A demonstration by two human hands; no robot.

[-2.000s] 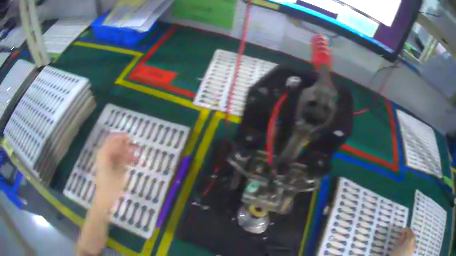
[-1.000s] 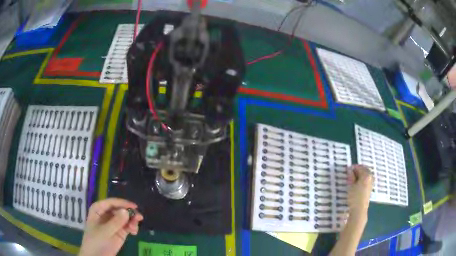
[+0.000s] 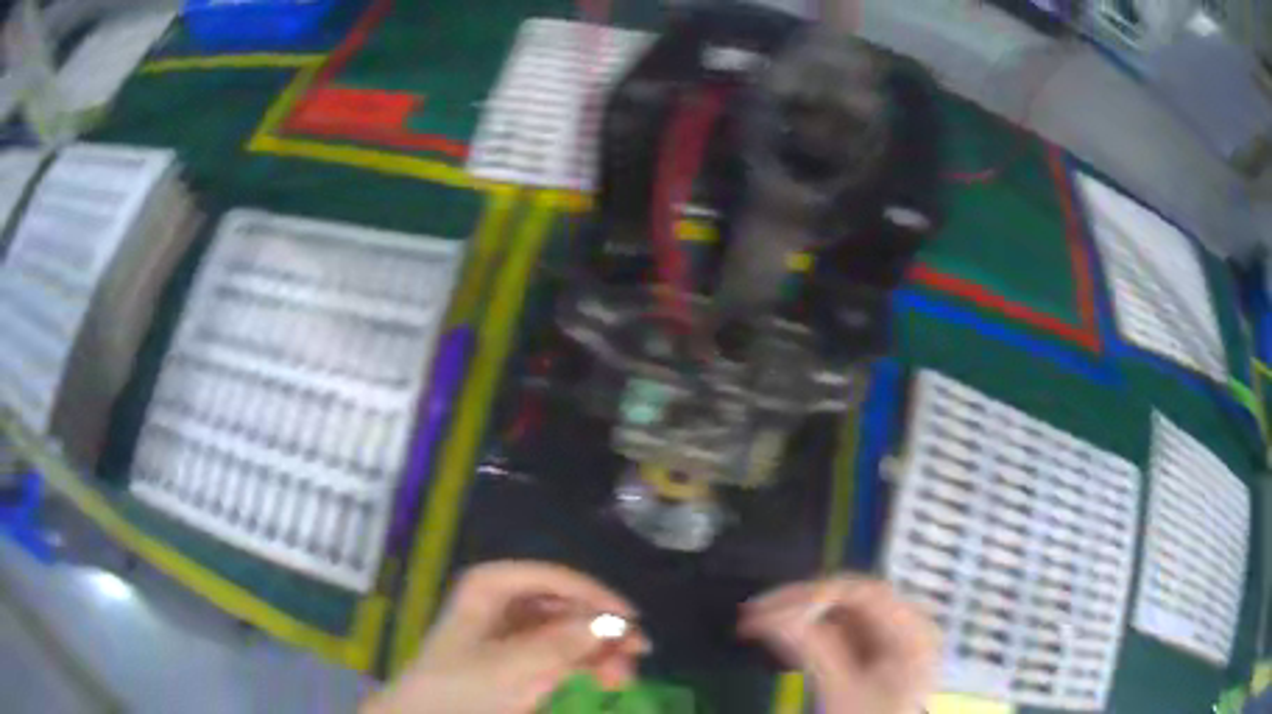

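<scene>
The frame is blurred. My left hand (image 3: 523,635) is low in the centre, and its fingertips pinch a small module with a bright, shiny end (image 3: 608,626). My right hand (image 3: 854,644) is to its right with fingers curled; whether it holds anything cannot be told. Both hands are in front of the test fixture (image 3: 760,279), apart from it. The silvery round nest (image 3: 672,516) sits low at the fixture's front, beneath the pressure head (image 3: 649,405). No module can be made out on the nest.
The left tray (image 3: 300,391) lies beside a purple strip (image 3: 433,419). A tray stack (image 3: 84,279) stands far left. The right tray (image 3: 1011,544) lies beside blue tape, with another tray (image 3: 1195,537) further right. Spare trays lie behind the fixture (image 3: 551,105) and at the back right (image 3: 1151,272).
My right hand has moved left from the right tray to the front of the fixture. My left hand still pinches a small piece near the fixture's front. The camera view has shifted.
</scene>
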